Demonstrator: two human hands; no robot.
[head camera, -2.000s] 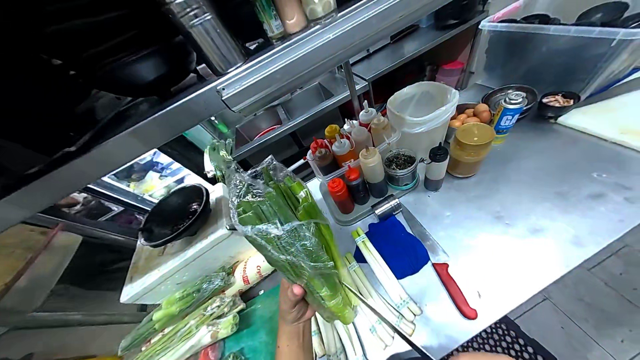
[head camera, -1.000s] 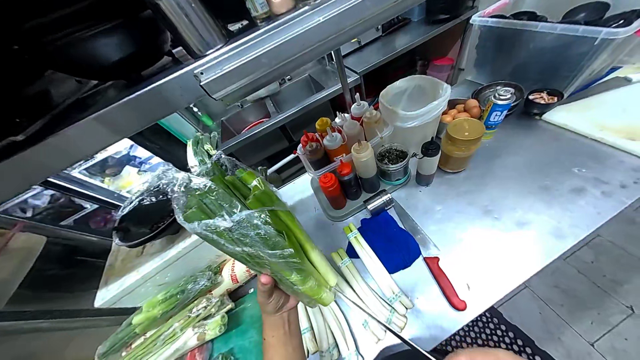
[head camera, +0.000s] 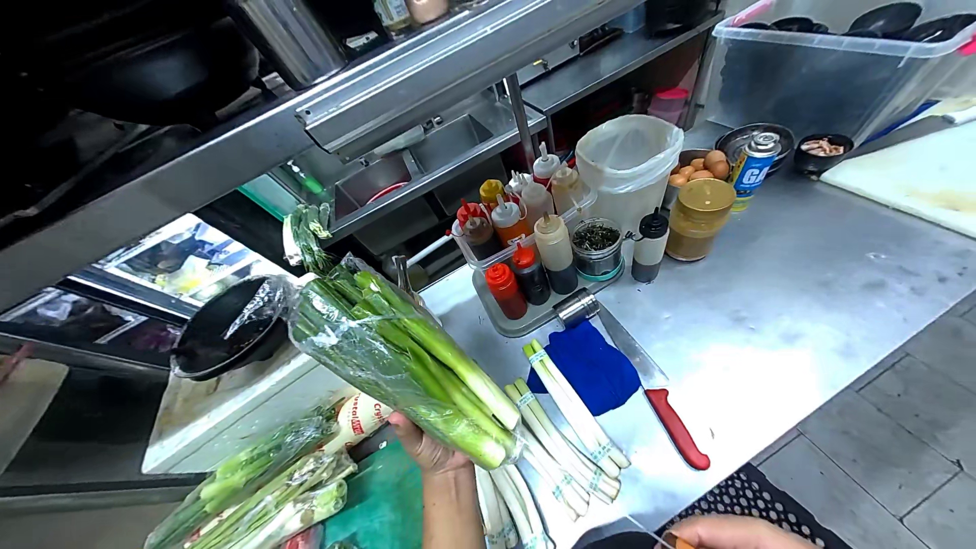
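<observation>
My left hand (head camera: 433, 450) holds up a bundle of leeks in clear plastic wrap (head camera: 396, 366), green ends pointing up and left. At the bottom edge my right hand (head camera: 732, 532) grips the orange-brown handle of a thin blade (head camera: 644, 528), most of which is hidden. Banded leek stalks (head camera: 568, 412) lie on the steel counter beside the wrapped bundle. A blue cloth (head camera: 591, 366) lies behind them, next to a knife with a red handle (head camera: 677, 431). More wrapped green vegetables (head camera: 259, 480) lie at the lower left, by a green cutting board (head camera: 377, 496).
Squeeze bottles (head camera: 505, 290) stand in trays behind the cloth. A lined white bucket (head camera: 627, 164), a brown jar (head camera: 700, 221), eggs (head camera: 701, 166) and a gas can (head camera: 753, 169) stand farther right. A black bowl (head camera: 229, 328) sits left. A steel shelf (head camera: 427, 84) crosses above.
The wrapped bundle now lies farther from upright, its root end lower and to the right, than two seconds ago. More of my right hand shows at the bottom edge than two seconds ago.
</observation>
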